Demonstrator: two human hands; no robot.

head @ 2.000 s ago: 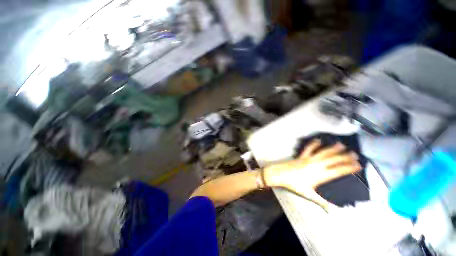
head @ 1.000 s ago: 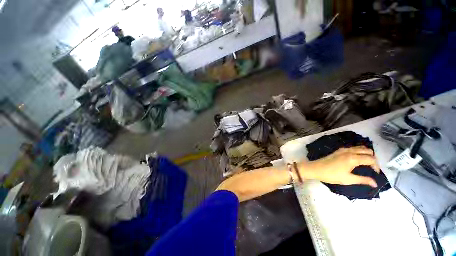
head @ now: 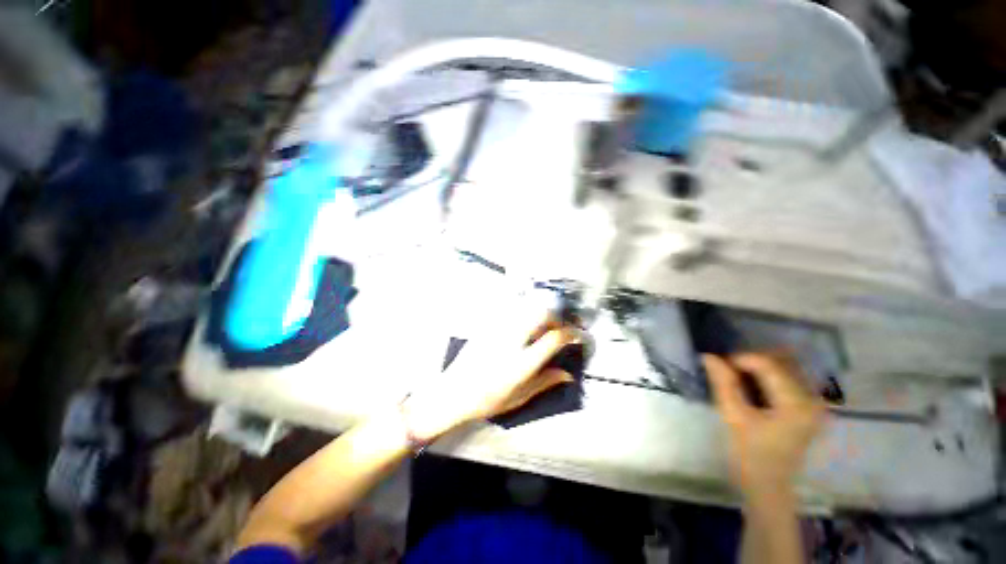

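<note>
My left hand (head: 502, 369) is on the left side of the needle area, with bent fingers over a dark pocket piece (head: 546, 405); its fingertips are close to the presser foot and needle (head: 596, 308), which are blurred. My right hand (head: 769, 413) is to the right, blurred, with its fingertips at the lower edge of a grey and dark piece (head: 689, 342). Whether it grips that piece cannot be told. The off-white machine head (head: 783, 237) lies behind. A dark pocket stack (head: 336, 314) is at the table's left, partly hidden under the lamp head.
The blue gooseneck lamp head (head: 276, 275) hangs over the left stack, its white arm (head: 474, 50) arching to the blue base (head: 675, 99). Grey striped cloth (head: 386, 160) lies at the back left. Light cloth (head: 954, 209) is at the right. Bundles (head: 182, 474) are on the floor at left.
The view has swung from the floor and the table's left side to the machine. My left hand has left the dark stack and is at the needle area; my right hand has come into view.
</note>
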